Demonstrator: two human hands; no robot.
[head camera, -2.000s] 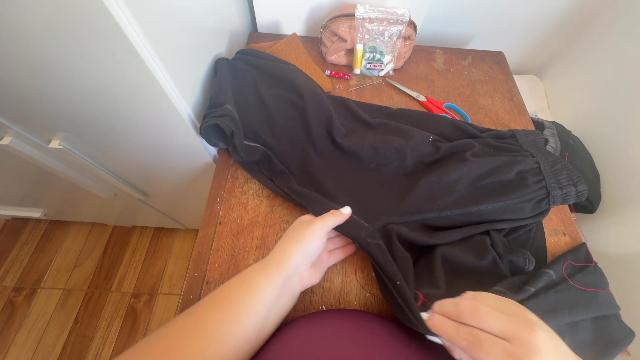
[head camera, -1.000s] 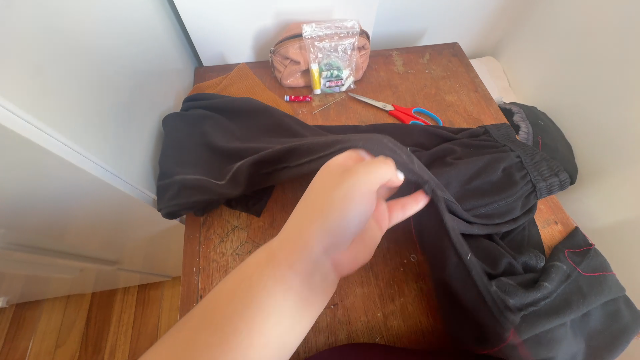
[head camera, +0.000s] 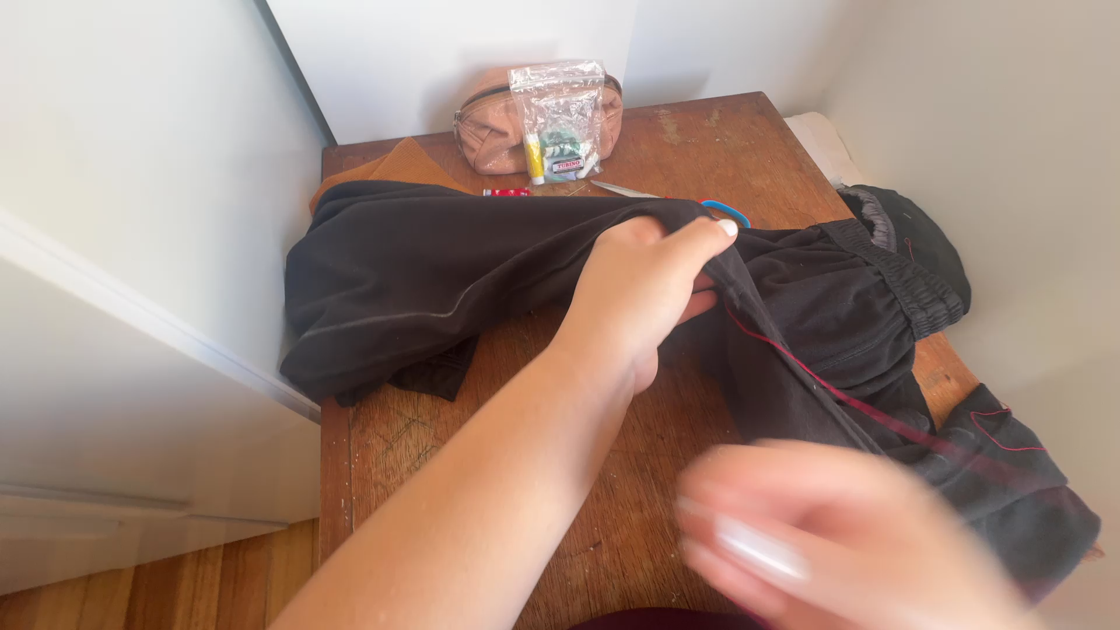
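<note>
Black trousers of soft fabric (head camera: 437, 262) with a gathered elastic waistband lie across a wooden table. My left hand (head camera: 647, 280) grips a raised fold of the fabric at the middle, thumb on top and fingers beneath. A red thread (head camera: 814, 376) runs from the cloth near my left fingers toward the lower right. In the foreground my right hand (head camera: 822, 534) is blurred by motion, its fingers curled; whether it holds a needle or the thread cannot be made out. More red thread (head camera: 1006, 444) loops on the dark fabric at the right.
On the wooden table (head camera: 700, 144), a pink zipped pouch (head camera: 490, 131) stands behind a clear zip bag (head camera: 564, 131) of small items. Before them lie a red thread spool (head camera: 506, 192) and scissors (head camera: 724, 213), partly covered by fabric. Brown cloth (head camera: 402, 166) lies at the back left. White walls border the table.
My left hand has moved from the near edge of the trousers up to the middle fold and lifted it. My right hand, out of sight a second ago, shows again, with red thread drawn out.
</note>
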